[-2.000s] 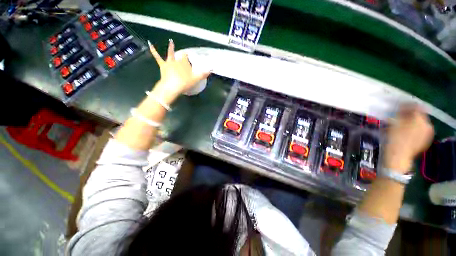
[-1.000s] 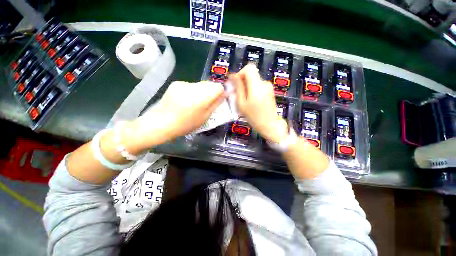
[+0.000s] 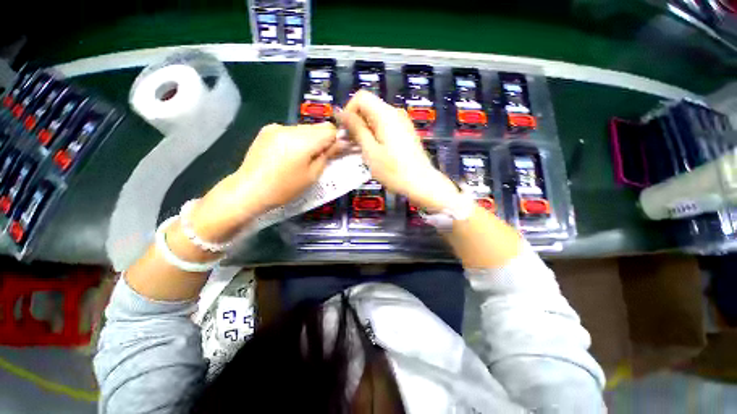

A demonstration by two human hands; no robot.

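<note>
My left hand (image 3: 283,166) grips the white label strip (image 3: 339,179) near its end, over the left part of the clear tray (image 3: 563,194). The strip runs down-left under my wrist, and the white label roll (image 3: 179,93) lies on the bench with its tail curling toward the front edge. My right hand (image 3: 388,145) meets my left at the fingertips; whether it pinches a single label is too small to tell. Black-and-red devices (image 3: 471,99) sit in two rows in the tray. My hands partly hide the left ones.
Another tray of devices (image 3: 77,121) lies far left. A printed label sheet (image 3: 280,28) lies on the conveyor. At right are a pink-edged phone (image 3: 629,154), stacked trays (image 3: 687,121) and a cream cup (image 3: 687,192). White backing (image 3: 230,323) hangs below the bench; a red stool (image 3: 56,311) stands low left.
Two seconds ago my hands were wide apart with the strip stretched between them; since then they have met over the tray. Over the last second they stay together while the view shifts.
</note>
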